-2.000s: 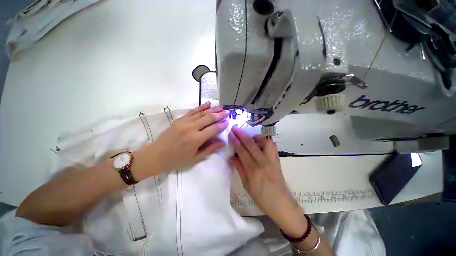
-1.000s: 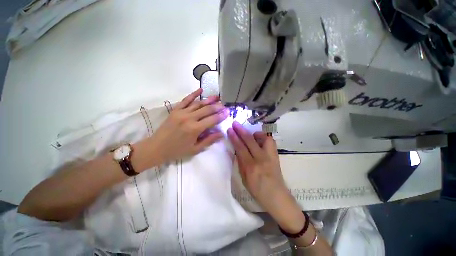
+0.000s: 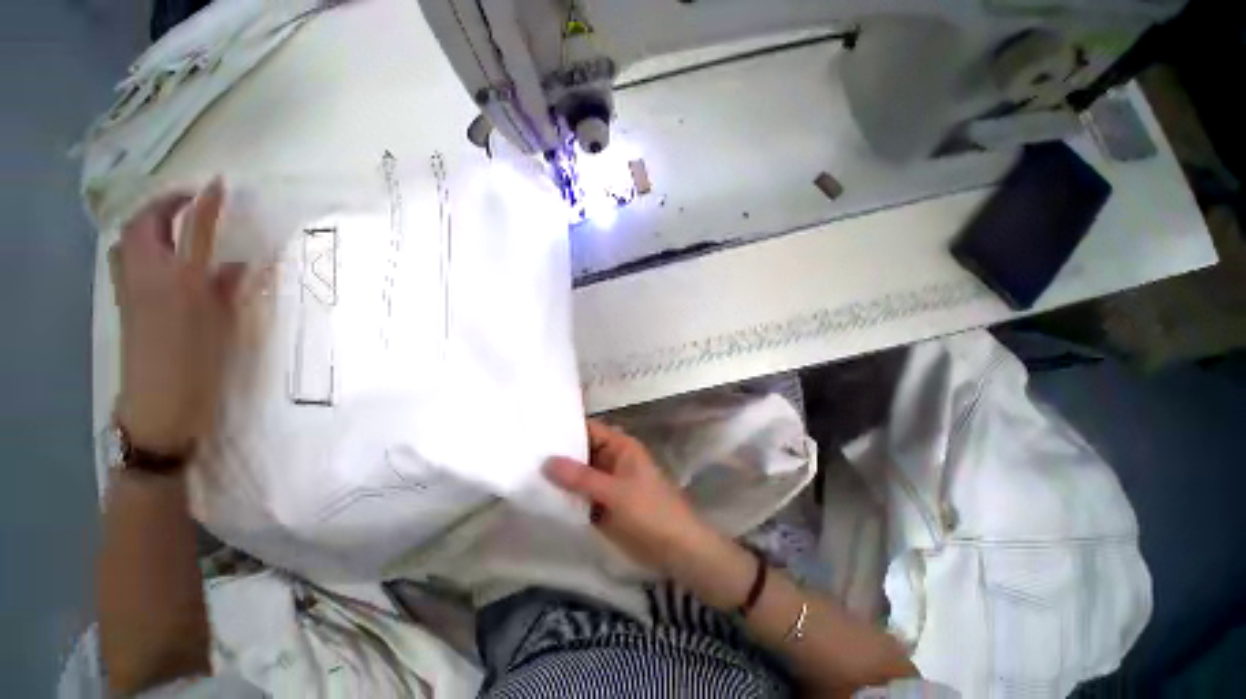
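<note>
A large white garment (image 3: pixel 506 341) with dark double stitch lines lies spread over the table's front left and hangs over its edge. A long narrow dark-outlined rectangle shows on its left part. My right hand (image 3: pixel 622 492) pinches the garment's right edge between thumb and fingers, below the table edge. My left hand (image 3: pixel 178 314) is blurred over the garment's left side, fingers bent; I cannot tell if it grips cloth. The brightly lit needle area (image 3: pixel 581 191) is at the garment's upper right corner, and neither hand is near it.
The white sewing machine (image 3: pixel 847 96) stands at the back. A dark smartphone (image 3: pixel 1032 223) lies at the table's right. A printed ruler (image 3: pixel 806 328) runs along the front edge. White garments lie at the back left (image 3: pixel 205 89), at lower right (image 3: pixel 1025 546) and on the lap.
Both hands have left the needle area: my left hand moved far left, my right hand down to the garment's edge. The garment is spread flatter, and the camera view has shifted.
</note>
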